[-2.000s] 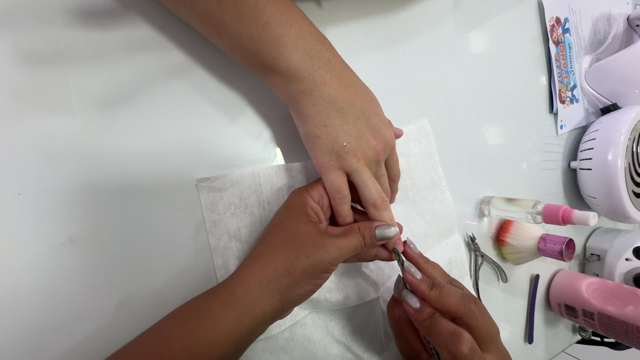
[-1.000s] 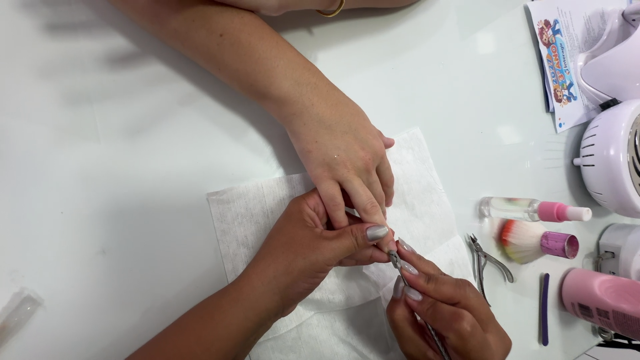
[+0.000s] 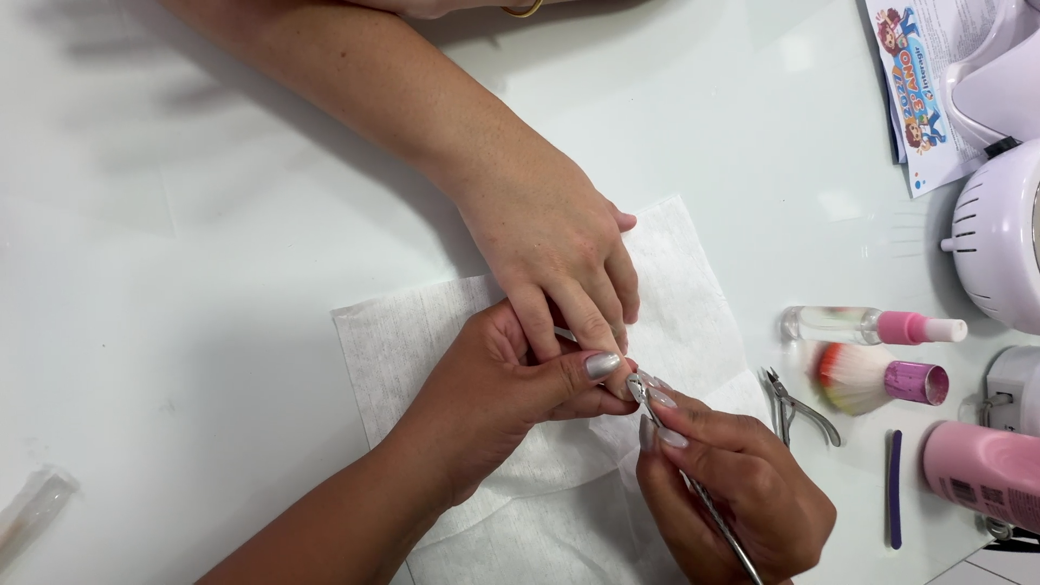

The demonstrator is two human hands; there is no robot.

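My left hand (image 3: 504,390) grips a finger of another person's hand (image 3: 561,244), its silver-nailed thumb lying across that finger. Between the fingertips of my right hand (image 3: 723,471) is a slim metal cuticle pusher (image 3: 715,512). Its flat tip touches the nail of the held finger, and its shaft runs down toward the bottom edge. Both hands and the other person's fingers are over a white disposable cloth (image 3: 691,268) on the glossy white table (image 3: 203,366).
To the right lie a clear spray bottle (image 3: 833,325), a soft brush (image 3: 861,378), metal cuticle nippers (image 3: 800,410), a purple nail file (image 3: 895,487) and a pink bottle (image 3: 983,471). White devices (image 3: 999,236) and printed paper (image 3: 914,89) stand beyond. A blurred clear object (image 3: 36,512) is far left.
The other person's second arm, with a gold-coloured bracelet, has come into view at the top since the earliest frame. My left hand keeps its hold, and the pusher stays at the nail.
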